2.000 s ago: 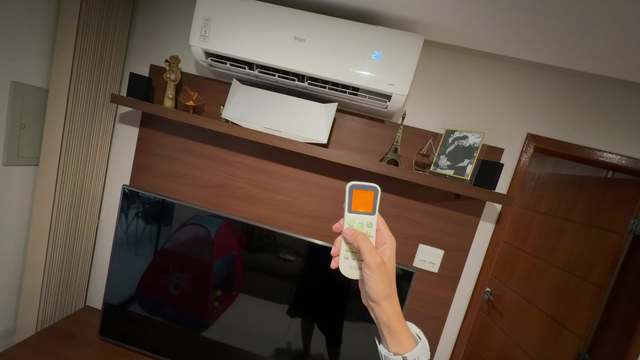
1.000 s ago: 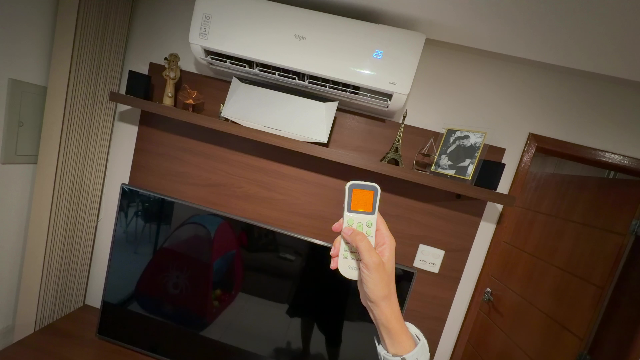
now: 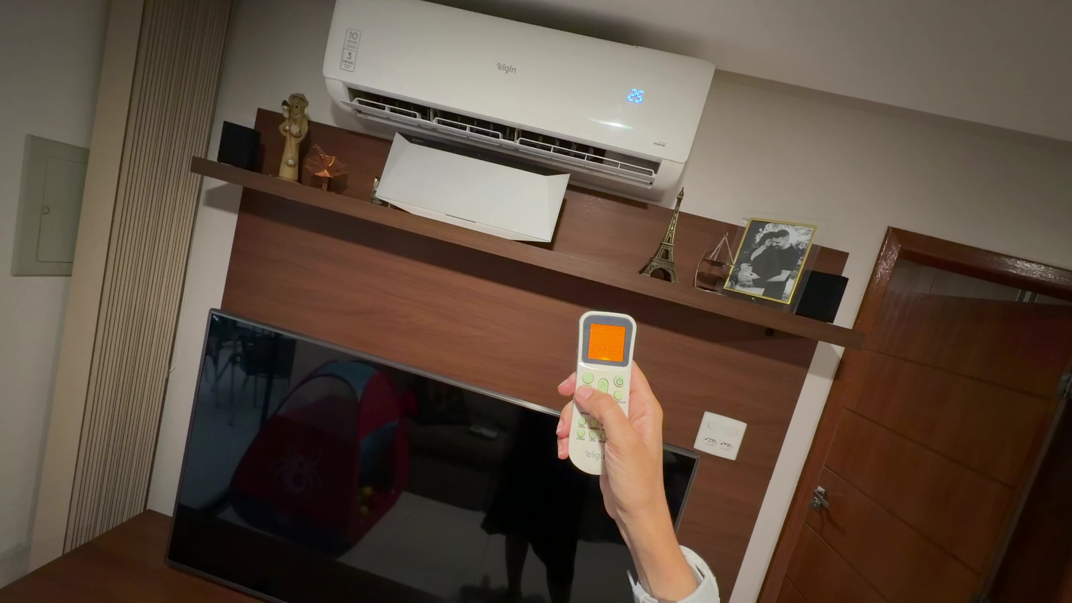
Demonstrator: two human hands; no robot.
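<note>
My right hand (image 3: 624,444) comes up from the lower right and holds a white air conditioner remote control (image 3: 591,463) upright, slightly tilted. The thumb lies over the buttons near the left side, and fingertips curl around the left edge. An orange lit screen tops the remote. Above and beyond it, a white Elgin split air conditioner (image 3: 569,92) hangs on the wall, showing lit blue digits at its right side. Its lower front has a long slatted outlet. My left hand is out of view.
A wooden shelf (image 3: 502,251) bears a white angled panel (image 3: 473,188), figurines, an Eiffel Tower model (image 3: 664,247), a framed photo (image 3: 769,261) and black speakers. Below stands a dark television (image 3: 335,469). A wall plate (image 3: 719,436) and wooden door (image 3: 930,435) are at right.
</note>
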